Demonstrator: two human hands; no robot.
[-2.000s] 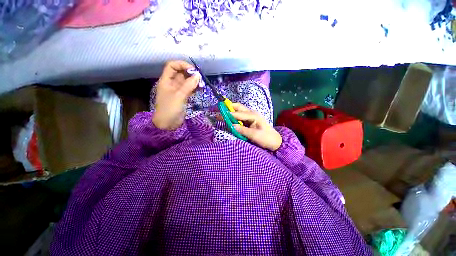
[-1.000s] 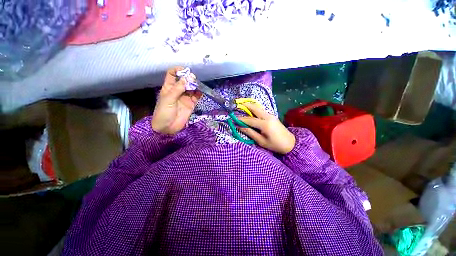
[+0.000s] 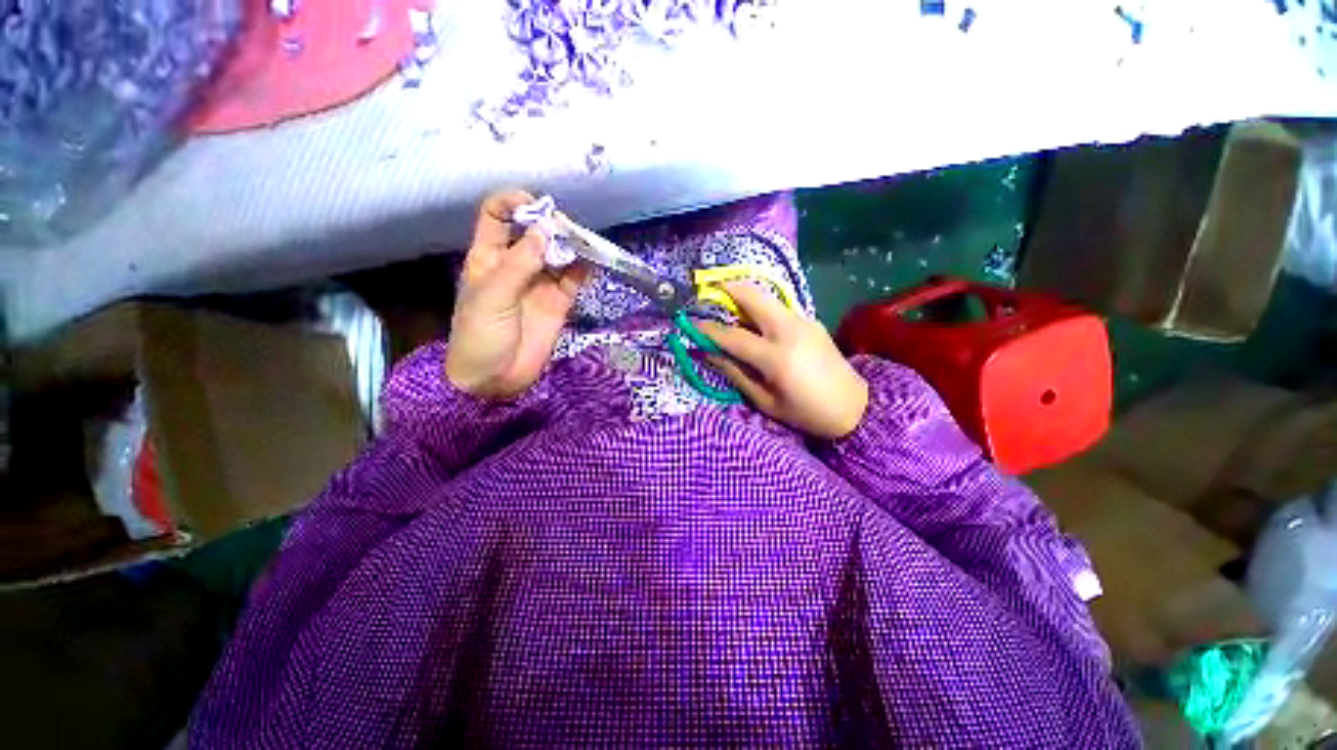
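My left hand (image 3: 506, 305) pinches a small purple-and-white fabric piece (image 3: 547, 229) between its fingertips, above the patterned lap cloth (image 3: 667, 391). My right hand (image 3: 785, 362) holds the scissors (image 3: 666, 290) by their green and yellow handle loops. The handles are spread apart. The blades point up and left and their tips reach the fabric piece; exactly how they meet it is too small to tell. A pile of similar purple-and-white pieces (image 3: 575, 52) lies on the white tabletop (image 3: 704, 139).
A clear bag of purple pieces (image 3: 88, 88) and a red-pink mat (image 3: 323, 73) are on the table at the left. An open cardboard box (image 3: 257, 418) stands at the lower left. A red stool (image 3: 1044, 384) and another box (image 3: 1122, 220) are at the right.
Two seconds ago the scissors looked closed; now their handles are spread and the blades reach the left fingertips. The fabric piece shows more clearly. The view has shifted slightly.
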